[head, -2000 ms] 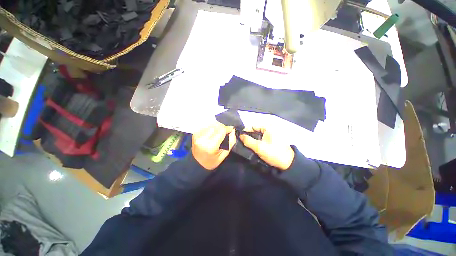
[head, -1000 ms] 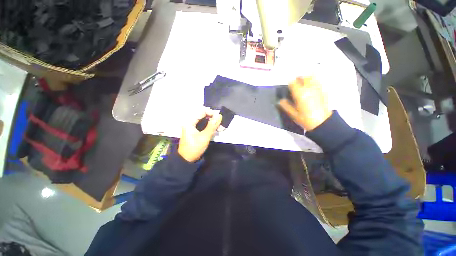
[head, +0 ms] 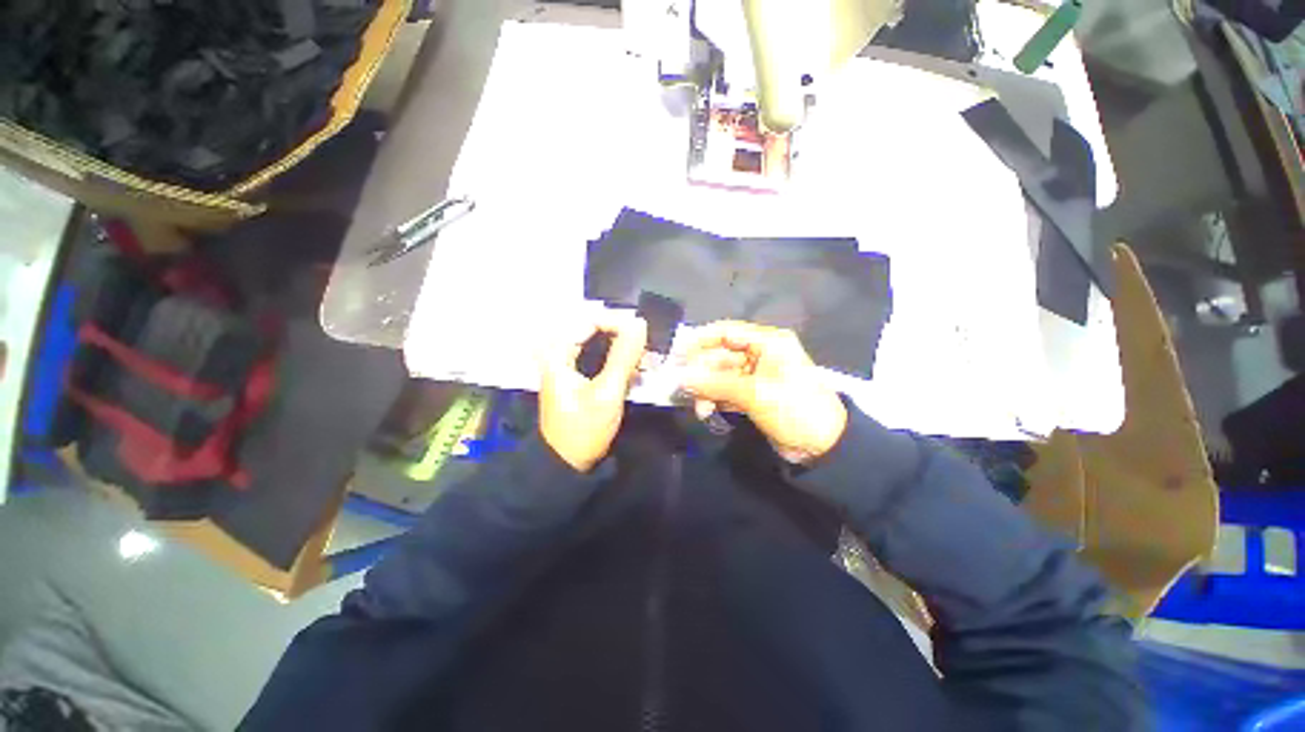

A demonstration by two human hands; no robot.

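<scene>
Black fabric strips (head: 744, 279) lie stacked on the white work sheet (head: 530, 172), in front of the sewing machine's clamp (head: 740, 155). My left hand (head: 584, 401) is at the sheet's front edge and pinches a small black tab (head: 660, 319) between thumb and forefinger. The tab overlaps the front edge of the strips. My right hand (head: 761, 389) is just right of it, fingers bent together. A small dark bit shows below its fingertips, too blurred to tell whether it is held.
The cream machine head (head: 796, 57) stands at the back. Thread snips (head: 422, 230) lie left. Crossed black strips (head: 1062, 215) and a green spool (head: 1049, 37) lie right. A carton of black pieces (head: 186, 86) is upper left. An open carton (head: 1145, 443) is lower right.
My right hand has come back from the right end of the strips to beside my left hand. One second earlier it covered that end. The left hand has shifted slightly right with the tab.
</scene>
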